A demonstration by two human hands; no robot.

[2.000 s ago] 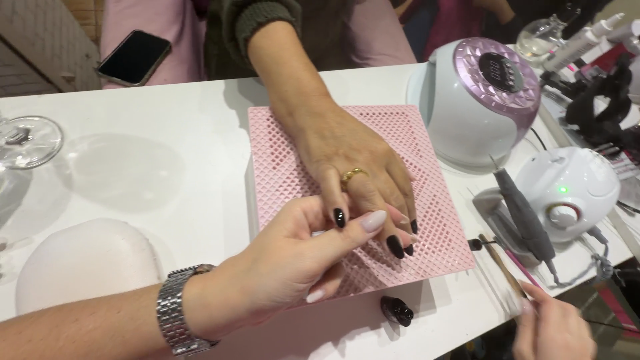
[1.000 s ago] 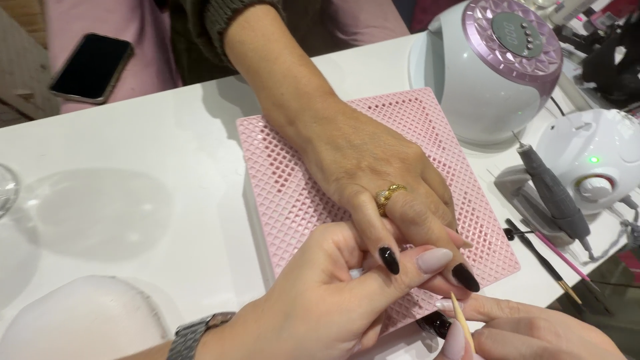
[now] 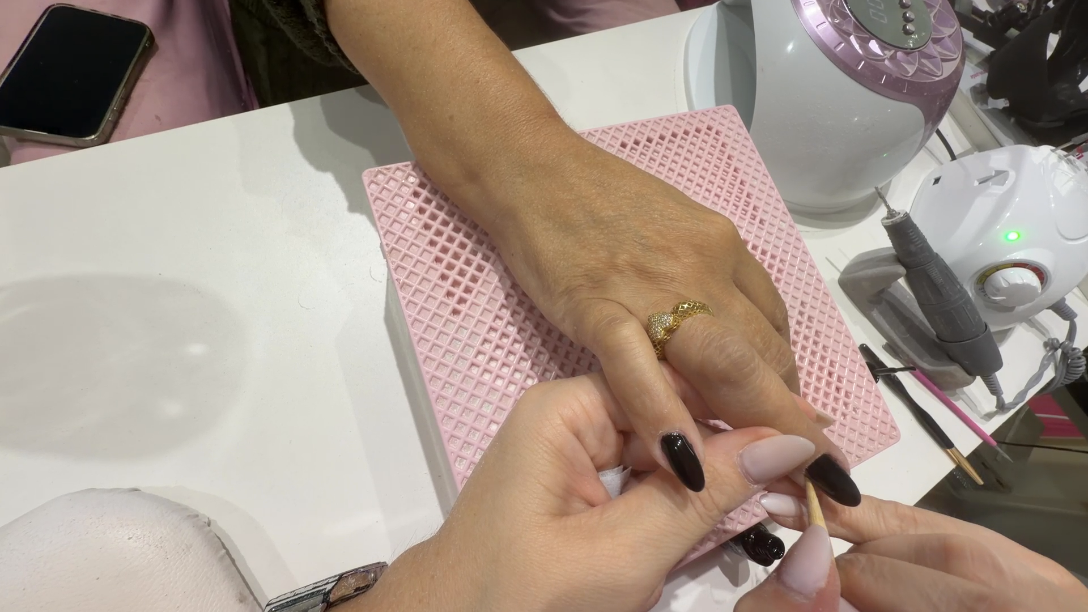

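Note:
A client's hand (image 3: 646, 246) with glossy black nails and a gold ring (image 3: 676, 323) lies palm down across a pink lattice dust collector cover (image 3: 476, 340). From below, my left hand (image 3: 595, 501) holds one of its fingers, my thumb beside the black nail; something small and white shows in my palm. My right hand (image 3: 918, 552) pinches a thin wooden stick (image 3: 815, 503), whose tip touches the edge of that black nail (image 3: 832, 480). A small black glossy bottle or cap (image 3: 759, 544) lies between my hands, partly hidden.
A nail lamp (image 3: 837, 102) stands at the back right. Beside it are a white nail drill unit (image 3: 1007, 229) and its grey handpiece (image 3: 939, 280) on a stand. Brushes (image 3: 922, 412) lie at the table edge. A white cushion (image 3: 119, 552) is front left, a phone (image 3: 72, 72) back left.
My right hand has moved from the brushes at the right to the client's fingertip, with the wooden stick in it. The view has come closer.

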